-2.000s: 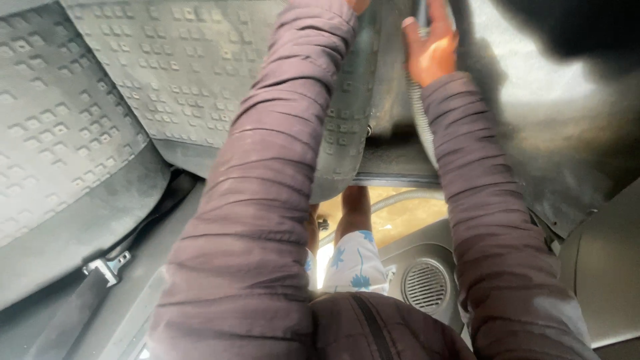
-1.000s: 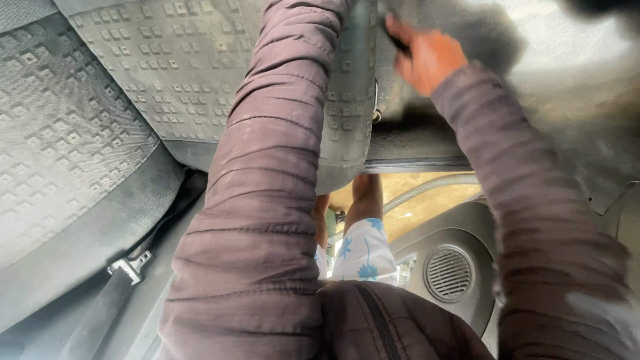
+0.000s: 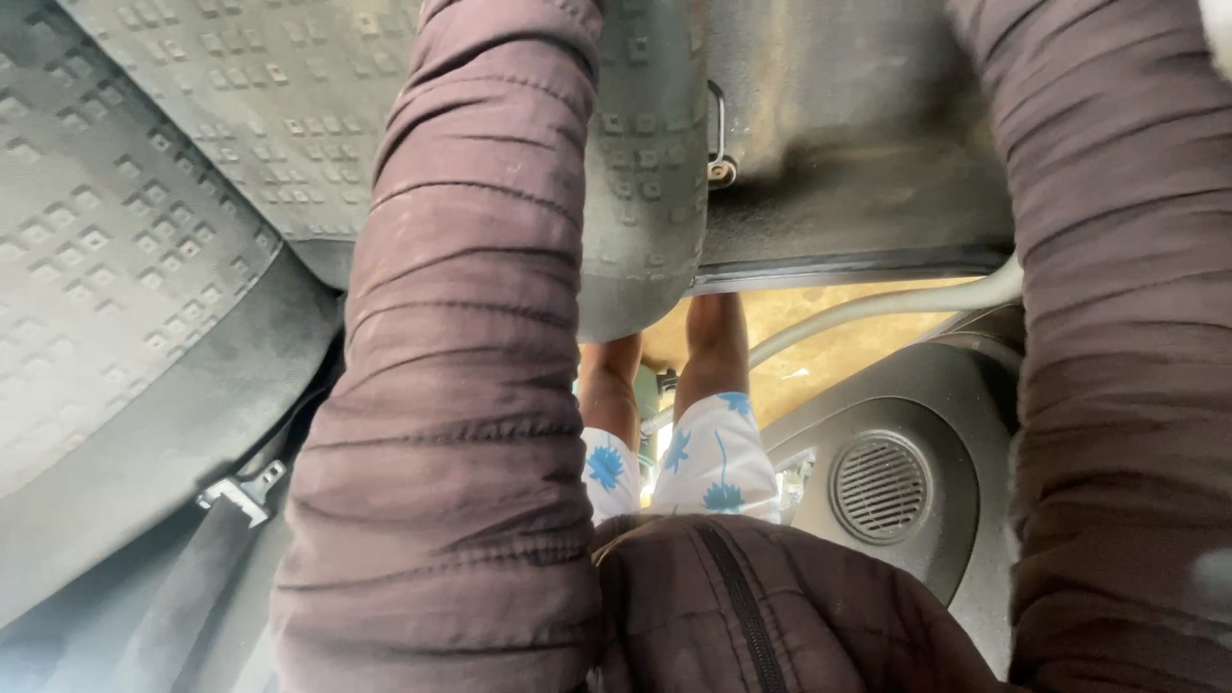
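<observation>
Both my hands lie beyond the top edge of the head view, so what they hold or touch is hidden. My left sleeve, brown and quilted, crosses in front of a grey patterned car seat. At the right edge my right sleeve runs upward past the dark car floor. Between the sleeves, a metal wire loop with a bolt at its lower end stands beside the seat's edge.
A seat belt buckle tongue on its strap is at the lower left. The door panel with a round speaker grille stands at the lower right. A grey hose or seal crosses the door opening above my legs. The door sill edges the floor.
My right hand, earlier near the top beside the seat with a dark object, has moved out of view. The right sleeve now reaches the top edge. My left hand, partly visible two seconds ago, is out of view.
</observation>
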